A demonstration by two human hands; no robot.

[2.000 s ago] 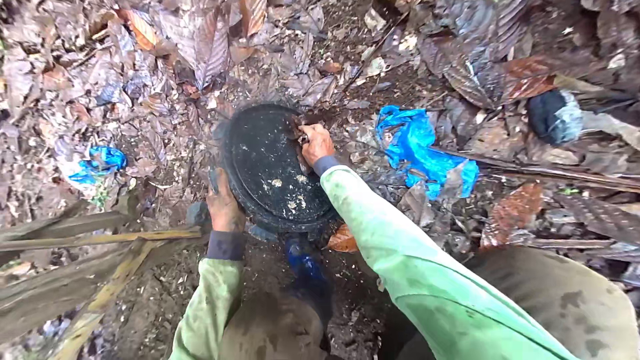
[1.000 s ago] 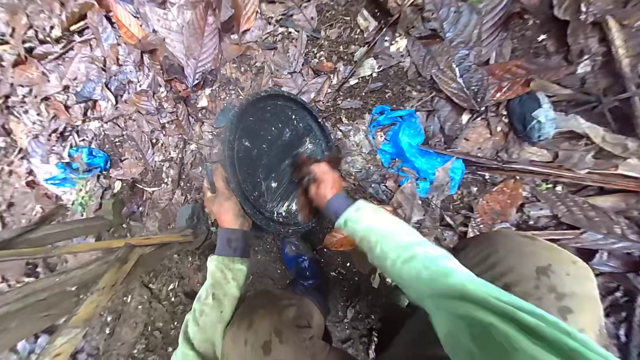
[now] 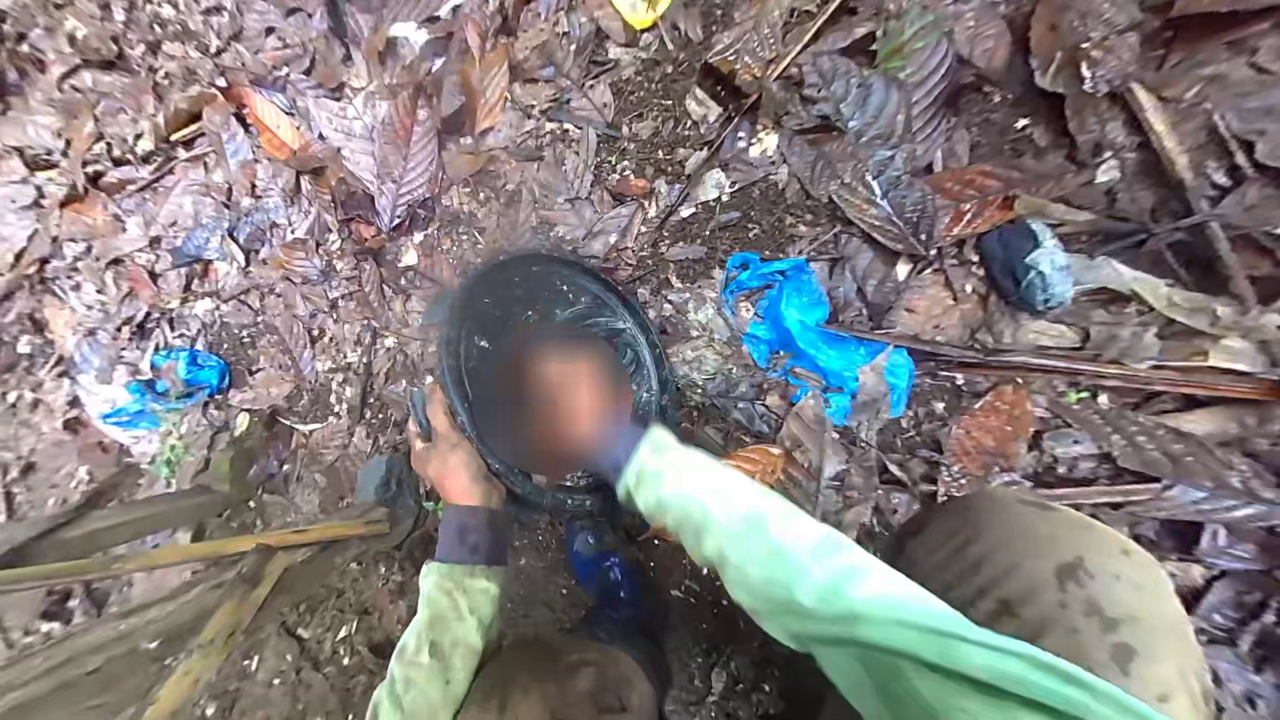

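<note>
A round black basin, wet and streaked with pale smears inside, is tilted between my two hands. My left hand grips its left side, low down, with a dark handle or lug showing beside the fingers. My right hand is over the lower middle of the basin; it is blurred, so whether it holds anything or touches the surface is hidden. Below the basin's lower edge a dark blue boot shows.
Wet brown leaf litter covers the ground. A torn blue plastic bag lies to the right, another blue plastic piece to the left. A dark lump lies farther right. Split wooden stems lie at lower left.
My right hand has moved from the basin's upper right, across its lower right, to its lower middle. The pale bits on the black surface have become smears. My left hand stays at the left side.
</note>
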